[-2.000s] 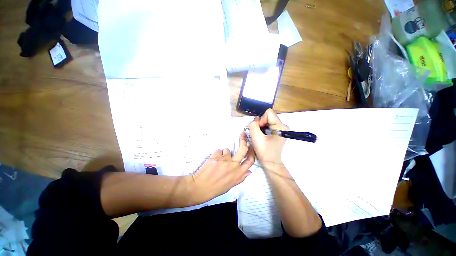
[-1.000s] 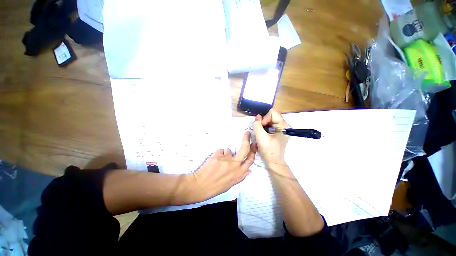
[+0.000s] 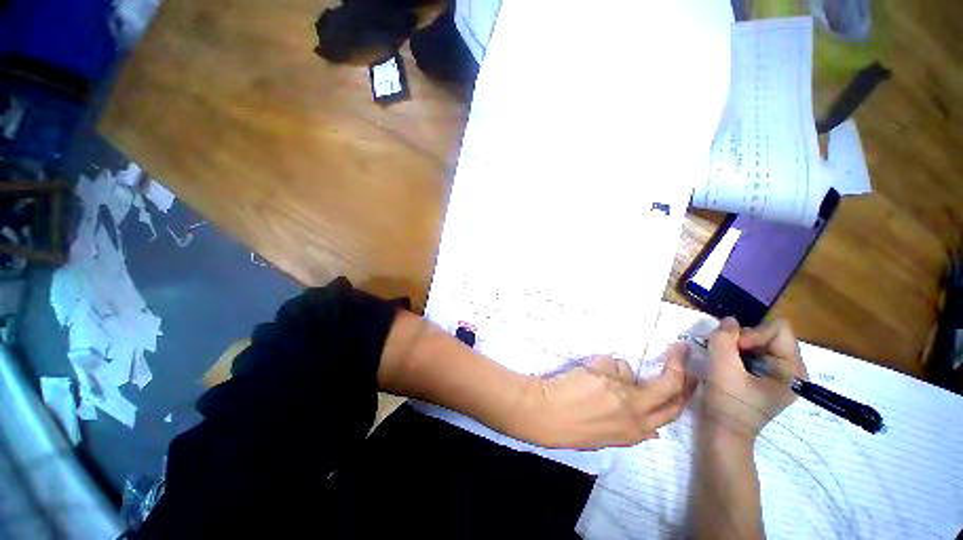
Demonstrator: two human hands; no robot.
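My right hand (image 3: 748, 380) holds a black pen (image 3: 834, 403), its tip end at the upper left part of the ruled notebook (image 3: 887, 464). My left hand (image 3: 607, 403) lies flat across the lower edge of the printed sheets (image 3: 528, 306) and the notebook, its fingertips close to my right hand. I cannot tell that it grips anything. A smartphone (image 3: 762, 258) with a purple screen lies above my right hand. A curled printed slip (image 3: 762, 116) partly covers its top. Overexposure hides most print on the sheets.
Black fabric scraps (image 3: 364, 30) and a black tag with a white centre (image 3: 389, 78) lie at the top left of the brown table (image 3: 264, 127). A black strip (image 3: 853, 97) and a small white paper (image 3: 847, 158) lie upper right. White scraps (image 3: 100, 295) litter the floor.
The view has swung left, so papers and hands sit further right and more floor shows. The phone screen now looks purple. My right hand still holds the pen; my left hand stays on the papers.
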